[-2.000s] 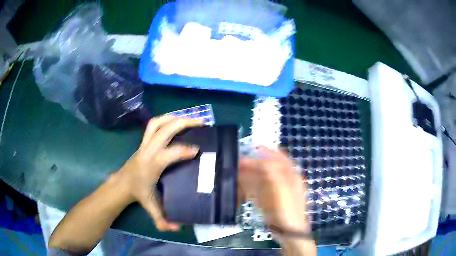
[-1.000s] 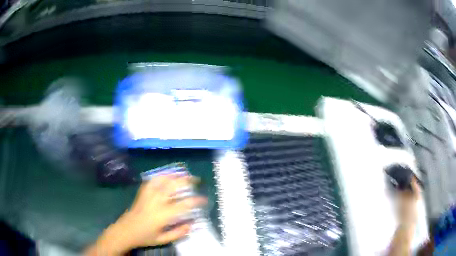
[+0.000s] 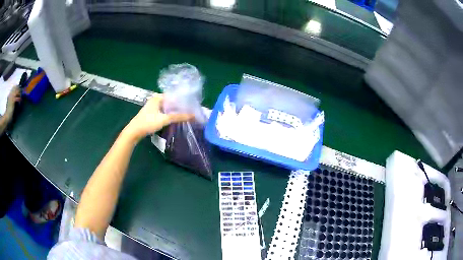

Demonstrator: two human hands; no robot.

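Observation:
My left hand [image 3: 152, 121] grips a clear plastic bag of dark parts [image 3: 185, 144] around its upper part, left of the blue bin. The bag's crumpled top sticks up past my fingers. My right hand is not in view. A label sheet [image 3: 238, 218] with blue and dark printed rectangles lies on the green bench. Right of it are white dot sticker strips [image 3: 285, 218] and a sheet of round black pads [image 3: 340, 208]. The white foam tray [image 3: 406, 203] at the right holds two black device units [image 3: 433, 235] with cables.
The blue plastic bin [image 3: 261, 156] holds white sticker pieces, with a translucent panel at its back. Upright white foam [image 3: 53, 48], a small blue box [image 3: 35, 85] and a yellow-red item [image 3: 66, 91] are at upper left. Another person's hand [image 3: 12, 99] is at the left edge.
My left hand has left the label sheet and taken hold of the bag. My right hand, last seen at a unit on the foam tray, is out of view. The view has shifted left.

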